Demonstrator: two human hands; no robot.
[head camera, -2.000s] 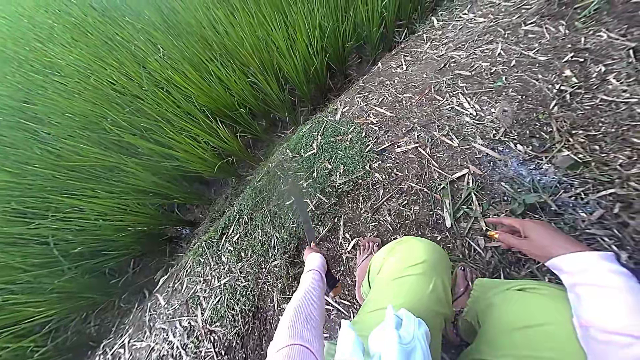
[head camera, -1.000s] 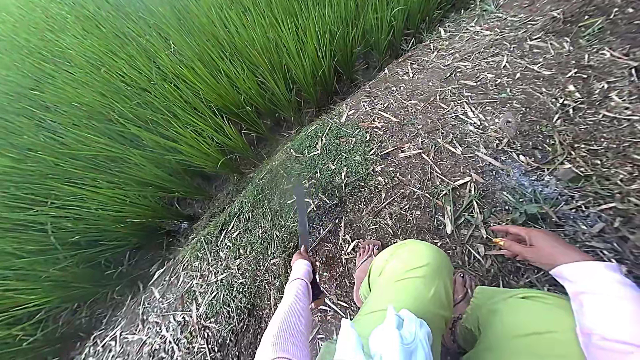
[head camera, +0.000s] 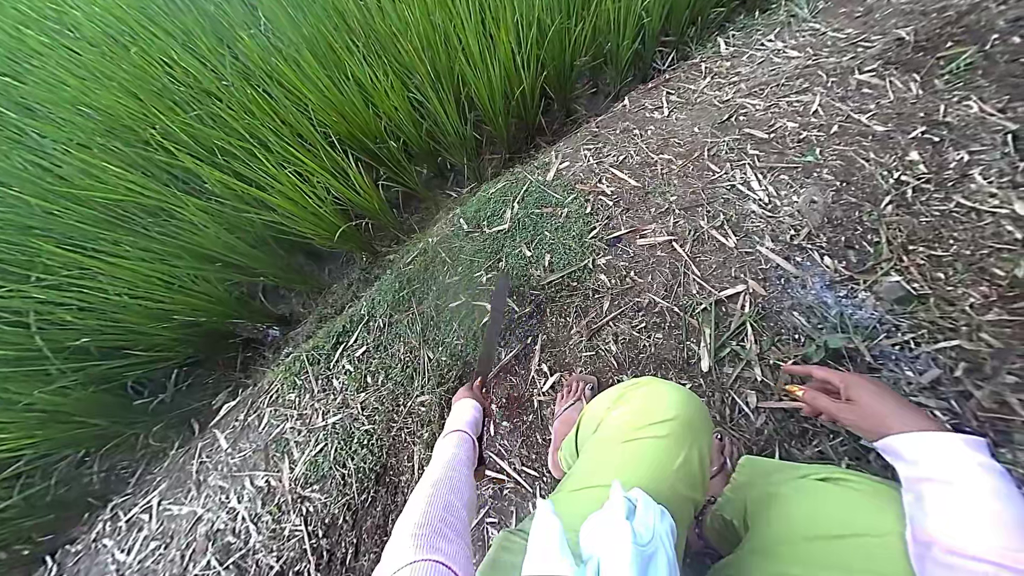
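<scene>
My left hand (head camera: 470, 392) is closed around the handle of a long, dark flat blade, likely a machete (head camera: 494, 328). The blade points away from me, its tip beside a patch of low green weeds (head camera: 520, 228). Part of the handle shows dark below my wrist. My right hand (head camera: 852, 400) is held above the ground to the right of my knees, fingers loosely extended, with a small yellow-orange thing at the fingertips that is too small to name.
Tall green rice-like plants (head camera: 240, 120) border the sloping earth bank on the left. Dry stalks and leaf litter (head camera: 768, 184) cover the bank. My sandalled foot (head camera: 570, 412) is close to the blade. Ash-like grey-white matter (head camera: 824, 292) and a grey stone (head camera: 894, 293) lie at right.
The blade in my left hand has shifted in angle, its tip now leaning further right than before. My right hand stays in about the same place.
</scene>
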